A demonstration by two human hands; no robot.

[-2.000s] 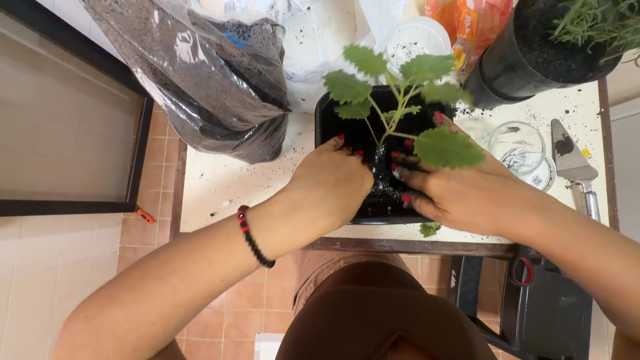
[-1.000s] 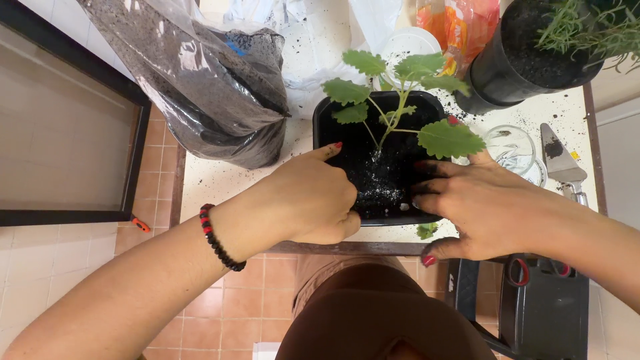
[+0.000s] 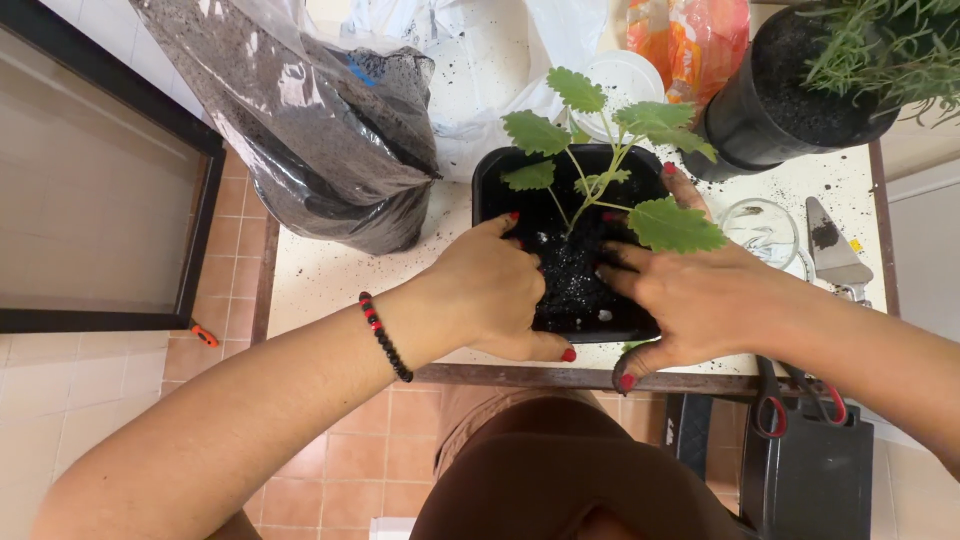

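Note:
A leafy green seedling (image 3: 600,172) stands in dark potting soil (image 3: 570,277) inside a black plastic pot (image 3: 484,169) at the table's near edge. My left hand (image 3: 495,292) reaches over the pot's left side, its fingertips down at the soil and its thumb, with a red nail, over the near rim. From the right, my right hand (image 3: 667,292) has soil-blackened fingers spread in the pot, touching the soil beside the stem; its thumb lies outside the near right corner. Neither hand holds anything. Parts of several fingers are hidden by the pot and leaves.
A clear plastic bag of soil (image 3: 337,135) stands left. Behind are a white plastic bag (image 3: 480,75), a white lid (image 3: 622,86) and an orange package (image 3: 690,45). Right are a potted plant (image 3: 795,90), a glass bowl (image 3: 759,229), a metal trowel (image 3: 832,247) and red-handled scissors (image 3: 772,412).
Two seconds ago both hands were close around the stem base; now they are farther apart at the pot's sides. The right thumb has come out over the near edge.

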